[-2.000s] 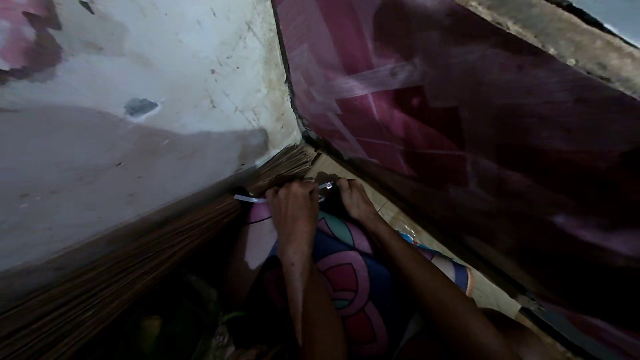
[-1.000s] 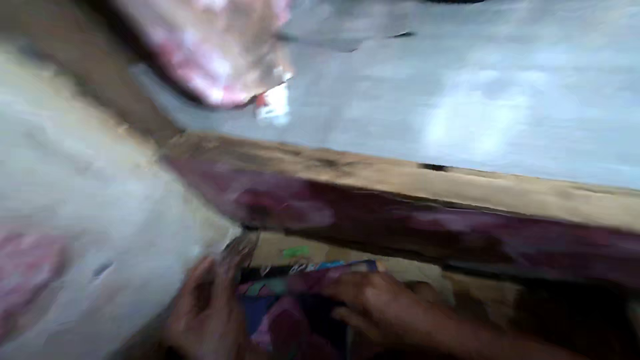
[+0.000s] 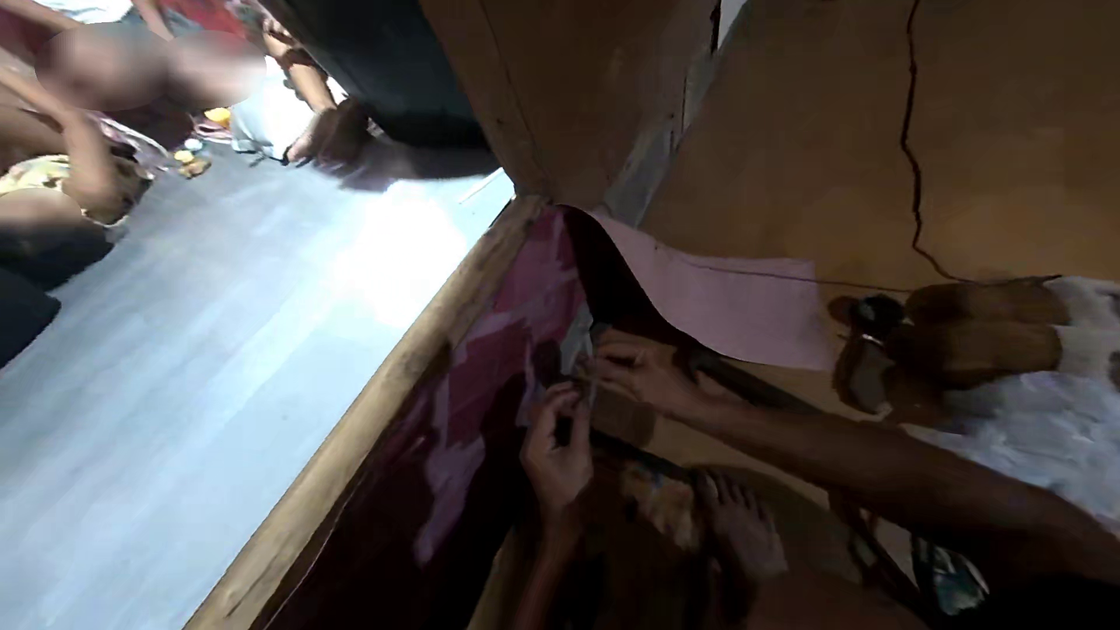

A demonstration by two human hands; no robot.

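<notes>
Near the middle of the head view, my left hand [image 3: 560, 446] is raised beside the painted purple side of a ledge [image 3: 464, 411], its thumb and fingertips close together. My right hand [image 3: 643, 376] reaches in from the right, its fingertips almost meeting those of the left. A thin, pale, narrow item [image 3: 579, 346] shows at the fingertips; what it is and which hand holds it cannot be made out in the dim light. A bare foot [image 3: 744, 525] is below my hands.
A wooden beam [image 3: 376, 402] edges a smooth grey raised floor [image 3: 219, 306], where people sit at the upper left. A pink sheet [image 3: 744, 306] curls out behind my hands. Another person's legs and a bundle of white cloth [image 3: 1041, 437] lie at the right, by a cracked wall [image 3: 805, 149].
The view has swung far round. The patterned cloth under my hands in the earlier frames is no longer plainly seen there. My hands are now raised close together beside the purple ledge.
</notes>
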